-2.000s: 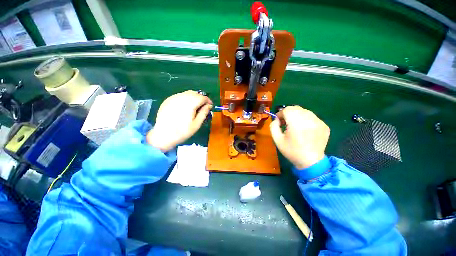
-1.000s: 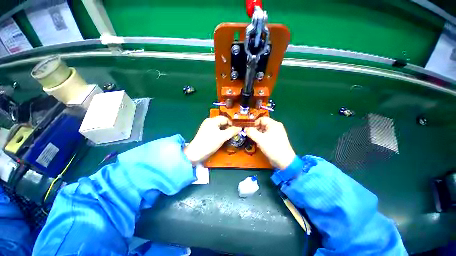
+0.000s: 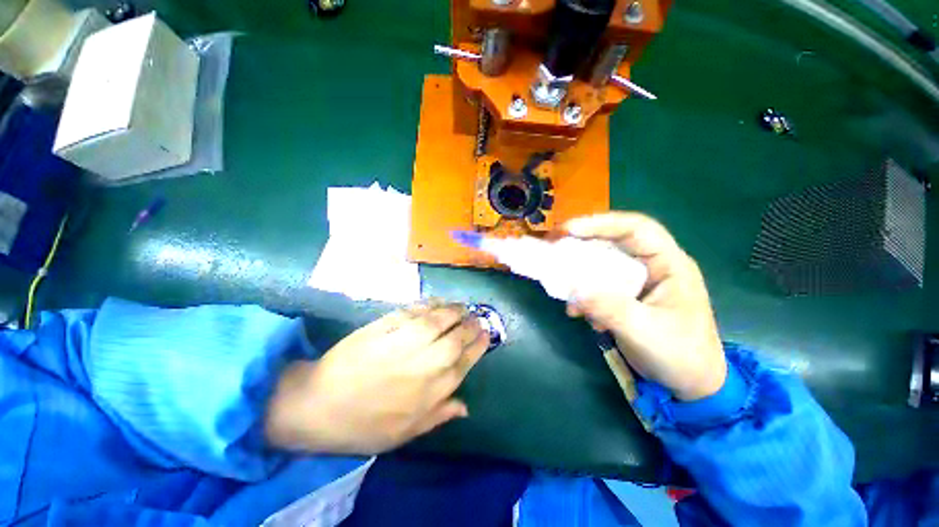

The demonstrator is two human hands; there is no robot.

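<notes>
My right hand (image 3: 664, 309) holds the white squeeze bottle (image 3: 592, 270), its blue tip pointing left over the front of the orange base (image 3: 438, 175). My left hand (image 3: 386, 376) is at the small round motor part (image 3: 488, 325), its fingertips on the part's left side, low over the dark green bench in front of the base. The black toothed nest (image 3: 514, 194) on the base holds no part. Above it is the ram block of the toggle press (image 3: 546, 62), with a thin silver rod on each side.
White wipes (image 3: 366, 247) lie left of the base. A craft knife (image 3: 624, 381) lies partly behind my right wrist. A white carton (image 3: 132, 98) stands at left, a mesh block (image 3: 849, 237) at right. Another small motor part (image 3: 774, 121) lies behind the mesh block.
My hands have moved from the nest towards the wearer. My right hand has picked up the white bottle; the motor part is now in front of the base. The view has tilted down and closer.
</notes>
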